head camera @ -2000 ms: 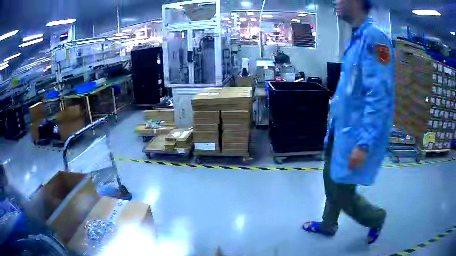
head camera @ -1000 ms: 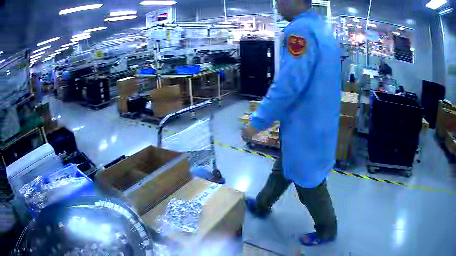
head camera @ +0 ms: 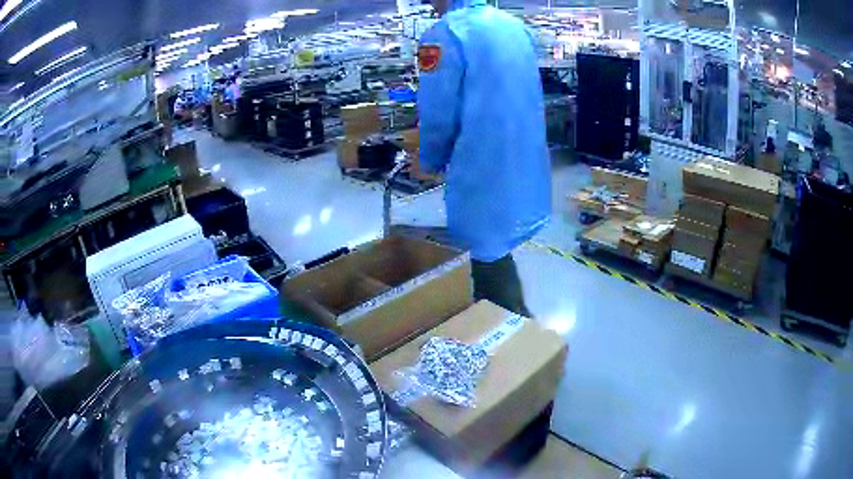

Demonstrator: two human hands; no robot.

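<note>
The round shiny metal feeder bowl (head camera: 131, 412) is at the lower left, cut off by the bottom edge. Small white parts lie heaped in it and along its spiral track. A clear plastic bag of parts (head camera: 449, 370) lies on the closed brown carton (head camera: 505, 402) to the right of the bowl. The open divided carton (head camera: 412, 309) stands behind it, its compartments showing no contents. A blue bin (head camera: 253, 304) with clear bags is behind the bowl. Neither of my hands is in view.
A person in a blue coat (head camera: 496, 131) stands beyond the open carton, back towards me. A grey-white box (head camera: 150, 257) is beside the blue bin. Stacked cartons (head camera: 697, 234) and a black crate stack (head camera: 823, 253) are at the right, behind floor tape (head camera: 655, 286).
My view has turned left and down, so the feeder bowl now shows more fully. The person in blue has walked left, past the stacked cartons, to behind the open carton.
</note>
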